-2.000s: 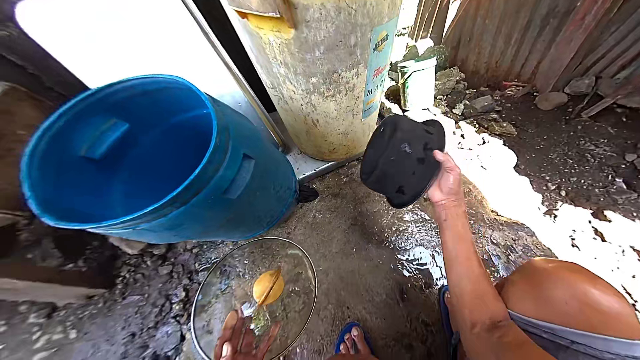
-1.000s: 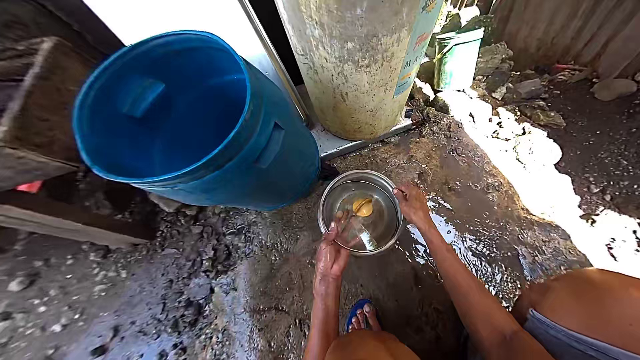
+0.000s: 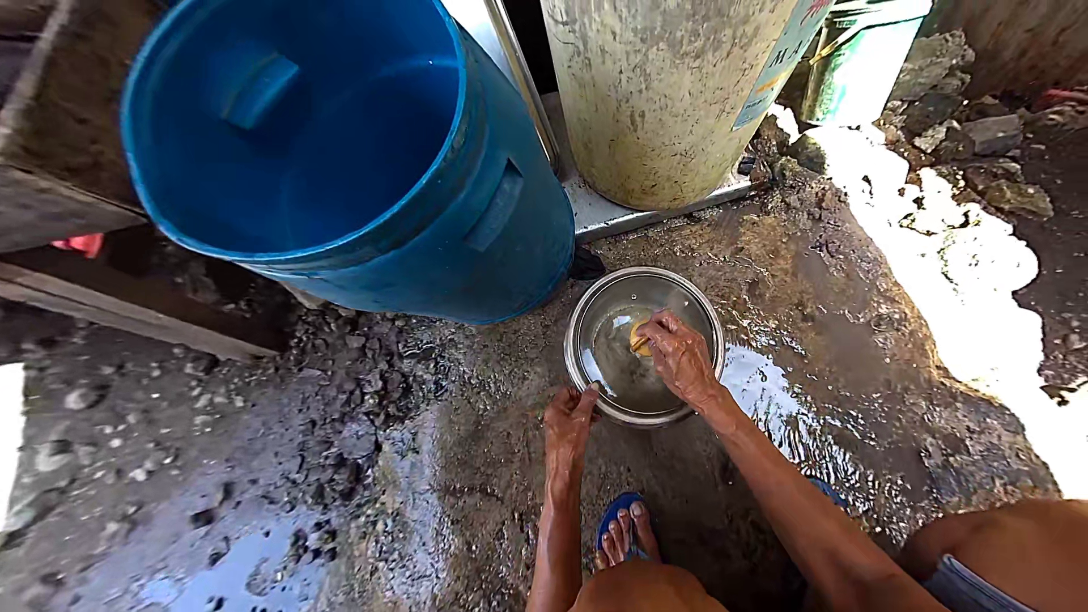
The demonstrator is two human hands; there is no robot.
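Note:
A round glass pot lid with a metal rim (image 3: 716,348) is near the middle of the view, low over the wet ground or resting on something hidden. My left hand (image 3: 571,416) grips its near left rim, thumb on top. With the fingertips of my right hand (image 3: 678,355) I pinch the yellowish round knob (image 3: 640,337) at the lid's centre. The glass is wet and glints. What lies under the lid cannot be told.
A large open blue plastic drum (image 3: 510,229) stands at upper left, beside a tall stained cream container (image 3: 663,102). A white-green bucket (image 3: 863,72) and rocks (image 3: 994,136) are at upper right. A wooden frame (image 3: 127,310) is at left. Puddles lie on the ground.
The black bowl-like thing my right hand held two seconds ago is out of sight. That hand moved to the lid's rim, then to its knob. My left hand now holds the rim.

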